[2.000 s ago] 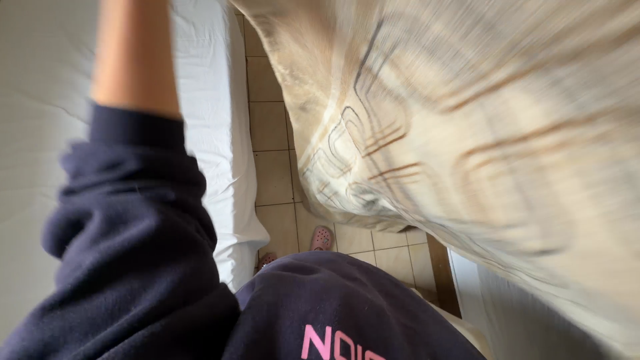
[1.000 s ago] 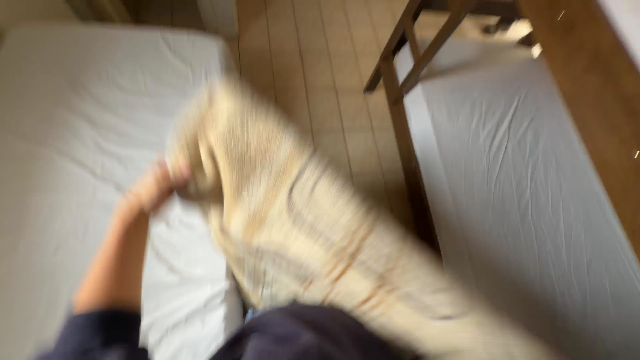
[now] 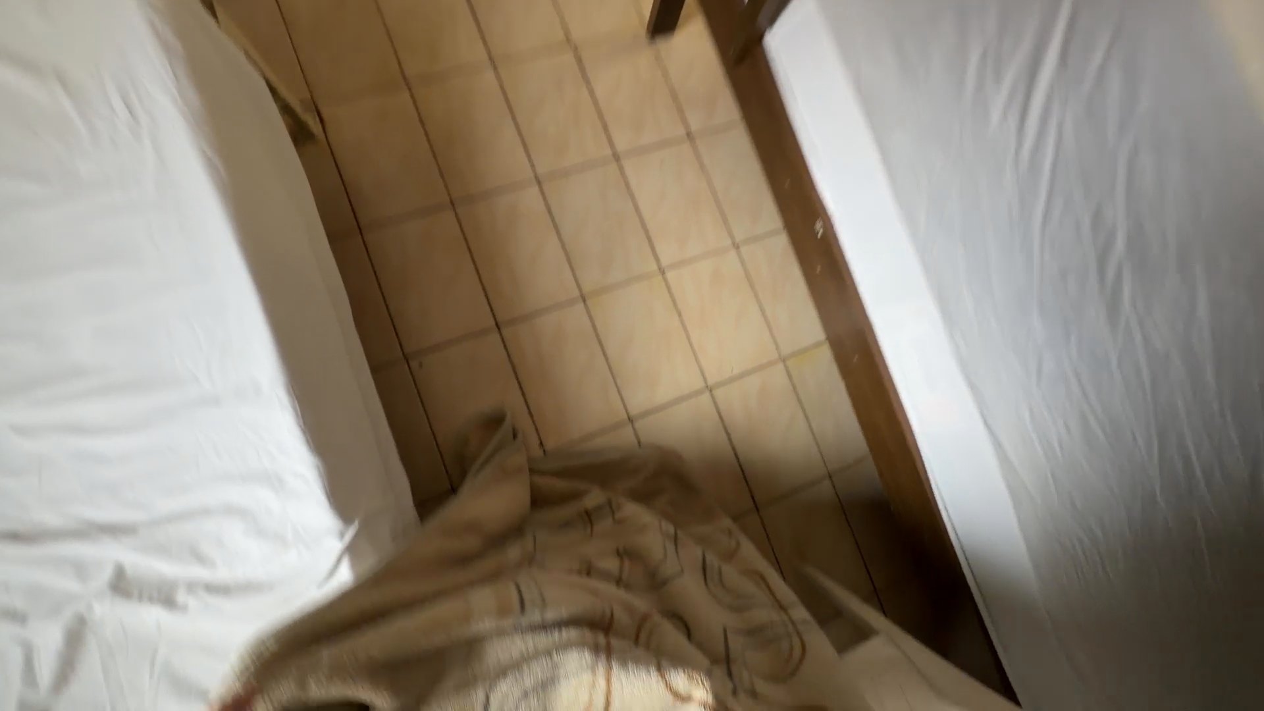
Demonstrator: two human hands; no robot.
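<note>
A beige patterned cloth, with brown, orange and dark line motifs, hangs bunched across the bottom of the head view (image 3: 632, 592). Its lower part drops over the tiled floor between two beds, and its left side lies against the white-sheeted mattress (image 3: 148, 346). At the bottom left edge a small blurred reddish patch shows by the cloth, too little to tell whether it is a fingertip. Neither my left hand nor my right hand can be made out, so what they hold is hidden.
On the right, a second mattress with a pale sheet (image 3: 1066, 296) lies in a brown wooden bed frame (image 3: 839, 306). A dark wooden leg (image 3: 667, 15) stands at the top. Beige floor tiles (image 3: 553, 237) run between the beds.
The cloth, gripped by my left hand over the left bed one second ago, now hangs lower, in the gap between the beds. My left hand has gone from view. The view has tilted down.
</note>
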